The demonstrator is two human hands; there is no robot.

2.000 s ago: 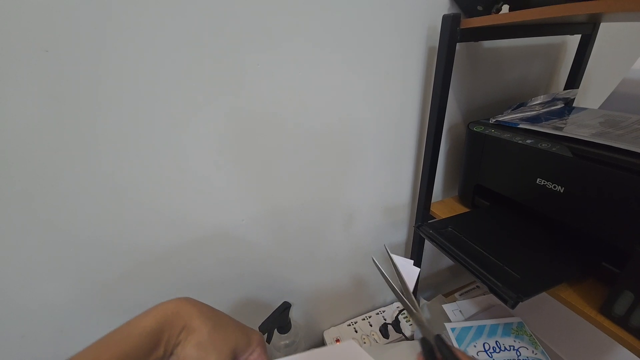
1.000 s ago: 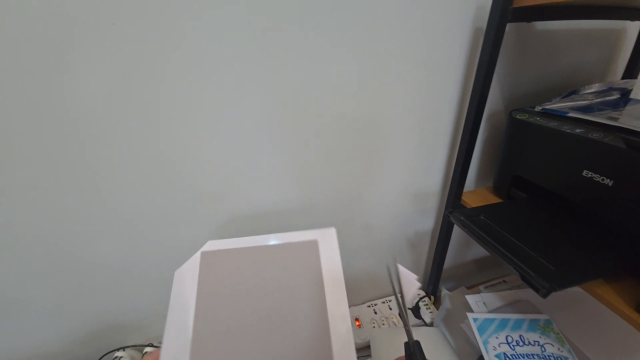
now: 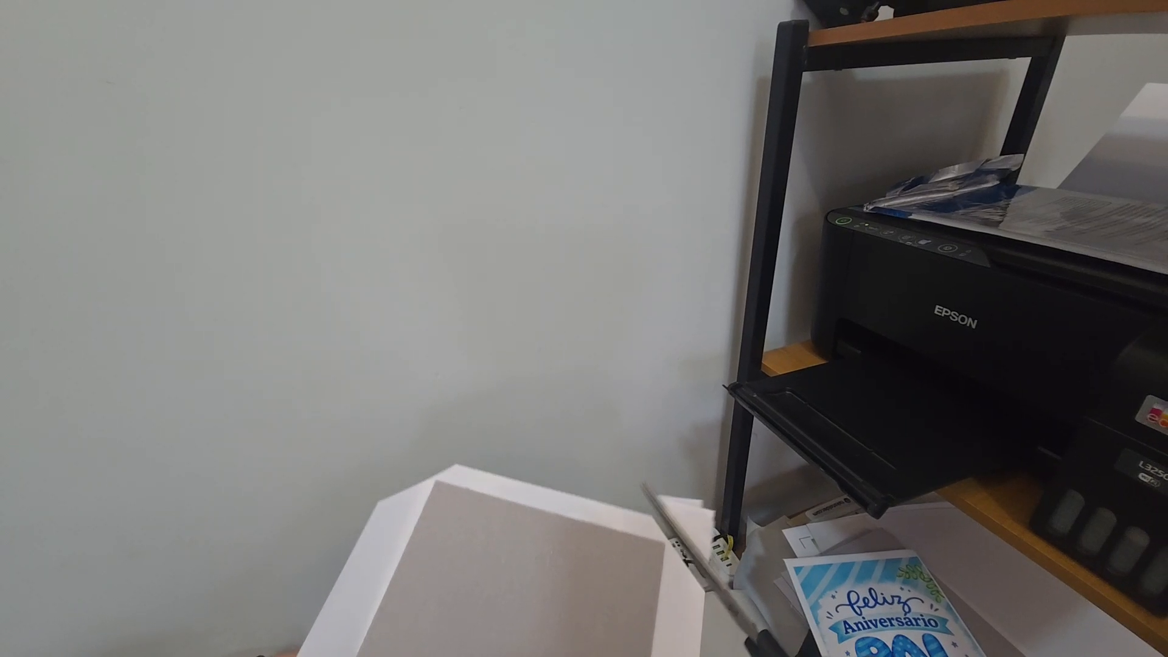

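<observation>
A grey board with a white paper border [image 3: 534, 575] rises from the bottom edge, its upper left corner cut on a slant. Beside its upper right corner are the metal blades of scissors [image 3: 698, 558], pointing up and left; their dark handle [image 3: 766, 644] runs out of view at the bottom. A white paper piece [image 3: 691, 518] shows just behind the blades. Only a sliver of skin, apparently my left hand [image 3: 286, 652], shows at the bottom edge by the board's left side; its grip is hidden. My right hand is out of view.
On the right, a black-framed shelf [image 3: 771, 210] holds a black Epson printer [image 3: 967, 319] with its tray [image 3: 876, 429] sticking out. Below lie papers and a blue printed card [image 3: 881, 607]. A power strip [image 3: 721, 555] is partly hidden behind the scissors. A plain wall [image 3: 365, 228] stands behind.
The bare hand and wrist seen at the lower left two seconds ago have dropped almost out of view. The bordered board has come up into view, and now tilts beside the scissors.
</observation>
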